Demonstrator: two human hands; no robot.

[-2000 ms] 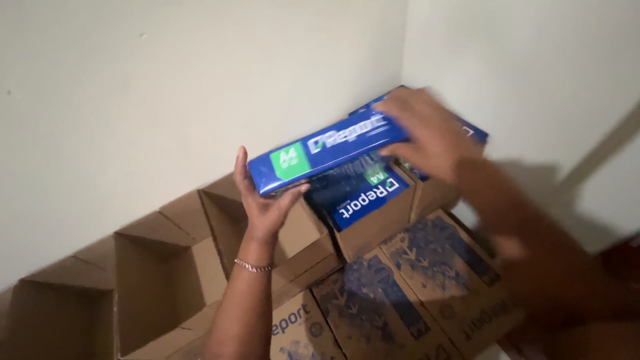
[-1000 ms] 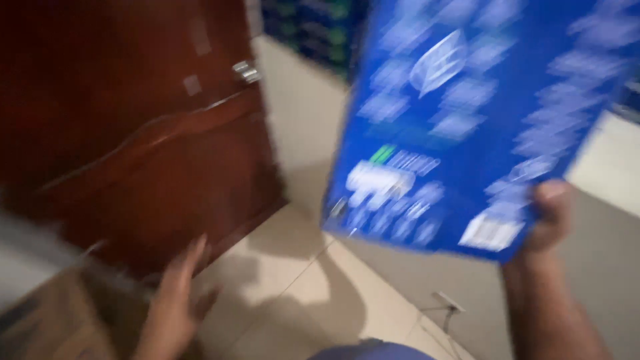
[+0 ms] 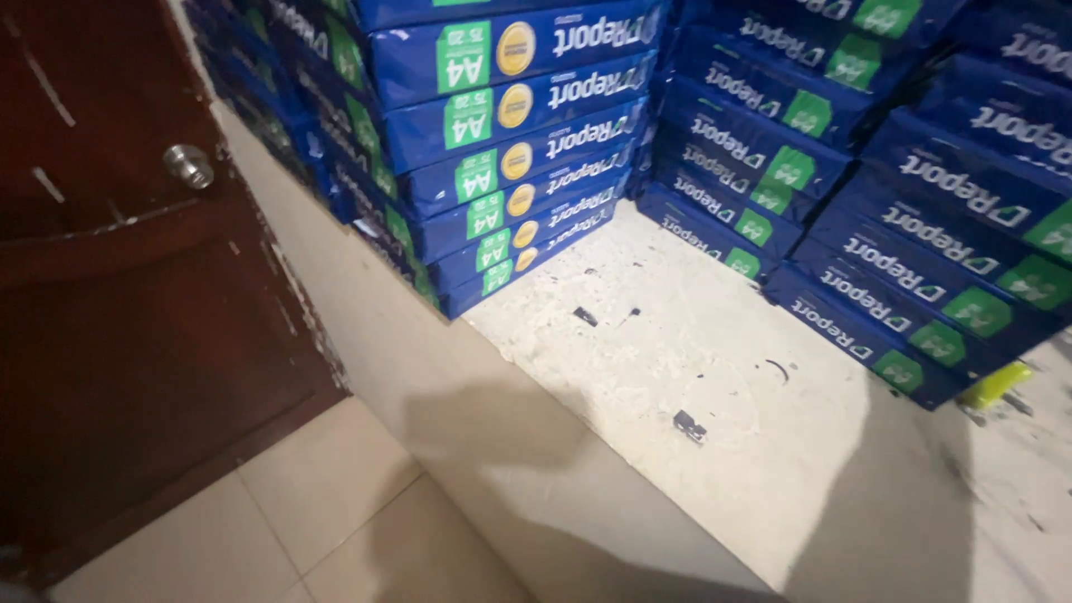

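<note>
Neither of my hands shows in the head view, so what they hold cannot be seen. A stack of blue Report A4 paper reams [image 3: 511, 159] rises at the top centre, its green and gold marks facing me. To its right, a second stack of reams [image 3: 737, 159] stands against the back. Further right is another stack of blue reams [image 3: 930, 260], set at an angle. All rest on a pale, scuffed ledge [image 3: 620, 385].
A dark red wooden door [image 3: 151, 335] with a round metal knob [image 3: 189, 166] is at the left. Tiled floor [image 3: 251, 519] lies below the ledge. A yellow-green object [image 3: 997, 383] sits beside the right stack. Dark scraps [image 3: 689, 427] dot the ledge.
The view has swung from the cardboard boxes to the door and the stacked reams. Both hands and the ream in my right hand have left the view.
</note>
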